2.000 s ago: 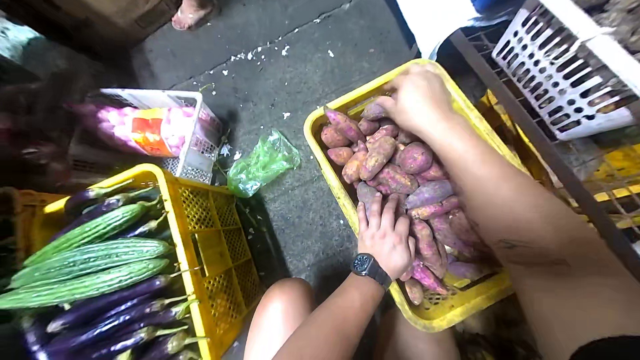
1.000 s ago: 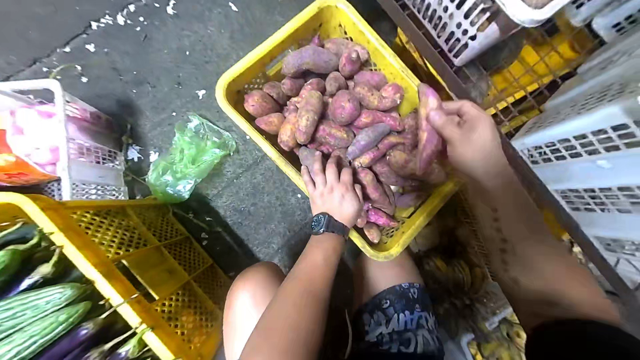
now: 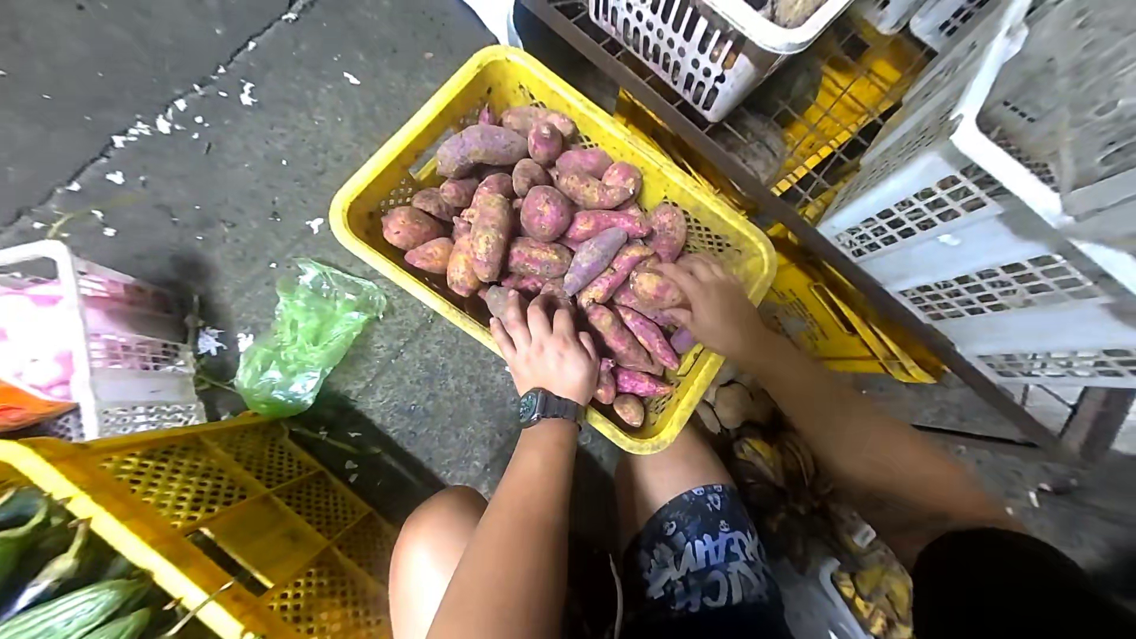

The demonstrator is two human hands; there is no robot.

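A yellow plastic crate (image 3: 377, 182) on the floor holds many purple-red sweet potatoes (image 3: 545, 213). My left hand (image 3: 555, 346), with a dark wristwatch (image 3: 548, 406) on its wrist, rests palm down on sweet potatoes at the crate's near left side; its fingertips touch a greyish one. At the right end of the crate my right hand (image 3: 714, 306) has its fingers curled around a yellowish-pink sweet potato (image 3: 655, 289), low among the others. Whether it is lifted off the pile cannot be told.
A crumpled green plastic bag (image 3: 306, 342) lies left on the floor. Beyond it stands a white basket (image 3: 80, 337) of pink goods. A yellow crate (image 3: 257, 515) with green ridged gourds (image 3: 80, 612) and eggplants is lower left. A metal rack (image 3: 790, 213) and grey-white crates (image 3: 976, 231) stand right.
My right hand was holding a long sweet potato over the crate's right edge a second ago; now it is down among the pile at that end. My left hand stays on the near side.
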